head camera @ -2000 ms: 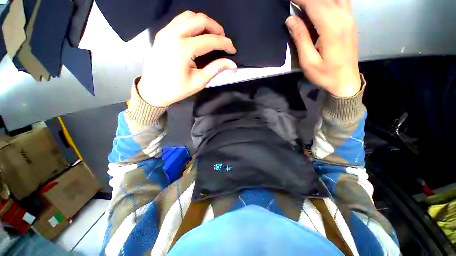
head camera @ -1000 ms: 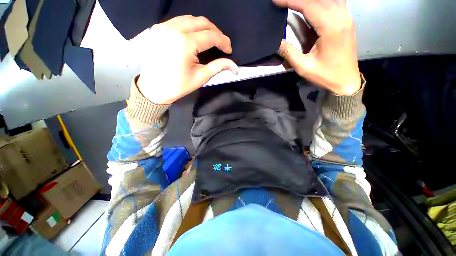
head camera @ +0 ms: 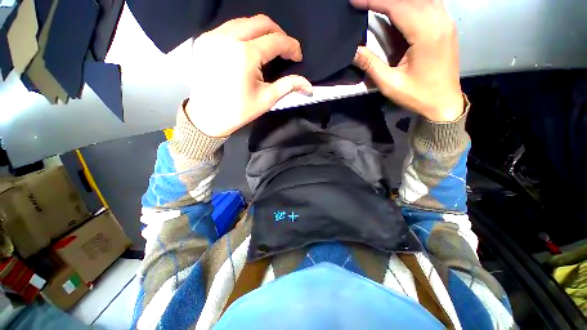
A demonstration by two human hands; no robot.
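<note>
A black cut panel [head camera: 328, 38] lies at the near edge of the pale table, its far part cut off by the top of the picture. A white strip [head camera: 341, 92] shows below its near edge. My left hand [head camera: 241, 74] rests on the panel's left part, fingers curled on it and thumb on the near edge. My right hand [head camera: 415, 58] is at the panel's right edge, thumb tip touching its near right corner; its fingertips are partly cut off by the top of the picture. Whether the panel is one layer or several, I cannot tell.
Angular navy pieces [head camera: 67, 48] and a tan piece [head camera: 22, 38] lie on the table [head camera: 515, 38] at the far left. Cardboard boxes [head camera: 42, 206] and a blue bin [head camera: 226, 209] stand below at left. Dark materials are at right, with yellow material [head camera: 573, 277] at the lower right.
My right thumb has moved left onto the panel's near right corner, which now looks rounded or bent. My left hand has shifted slightly right.
</note>
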